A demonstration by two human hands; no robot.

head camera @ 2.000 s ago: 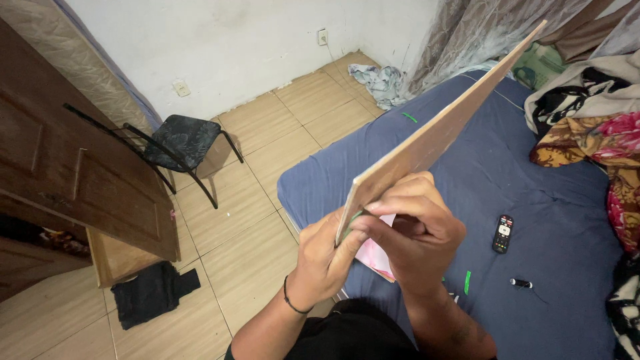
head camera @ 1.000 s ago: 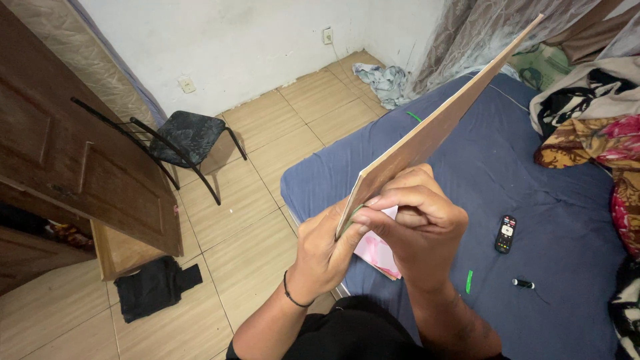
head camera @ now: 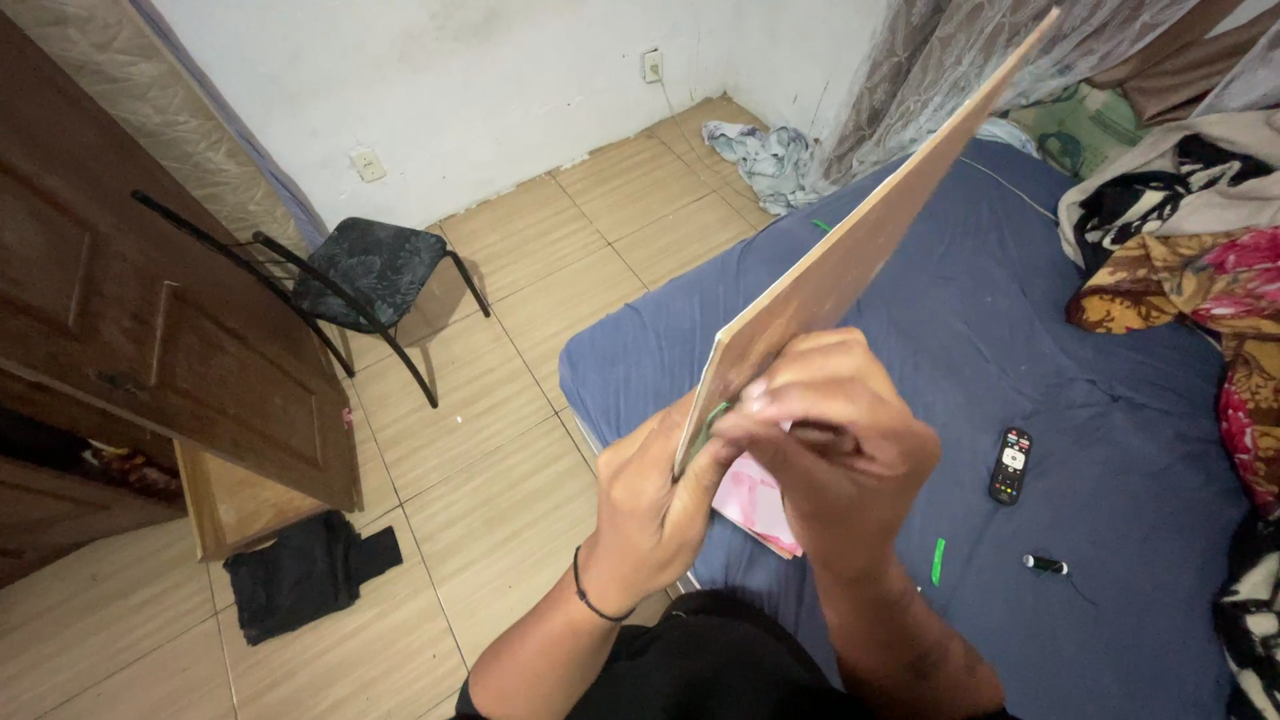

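Note:
A thin, flat board [head camera: 830, 270], seen nearly edge-on, slants up and away from my hands. My left hand [head camera: 645, 500] grips its near lower corner, with the thumb on the brown face. My right hand [head camera: 840, 440] is against that face, its fingertips pinched at a small green strip or cord [head camera: 716, 412]. Whether the green piece is fixed to the board cannot be told. Below the hands a pink-and-white item [head camera: 757, 505] lies on the bed, partly hidden. A spool of dark thread [head camera: 1045, 565] and a bright green strip [head camera: 937, 561] lie to the right.
The bed with a blue sheet [head camera: 1120, 420] holds a remote control [head camera: 1012, 465] and bunched patterned blankets [head camera: 1170, 285]. A black metal chair [head camera: 370, 275] stands by a wooden door [head camera: 180, 330]. Dark cloth [head camera: 295, 580] and pale cloth [head camera: 765, 160] lie on the tiled floor.
The fingers of my right hand have shifted slightly at the board, and the green piece shows more plainly than one second ago. My left hand keeps its hold.

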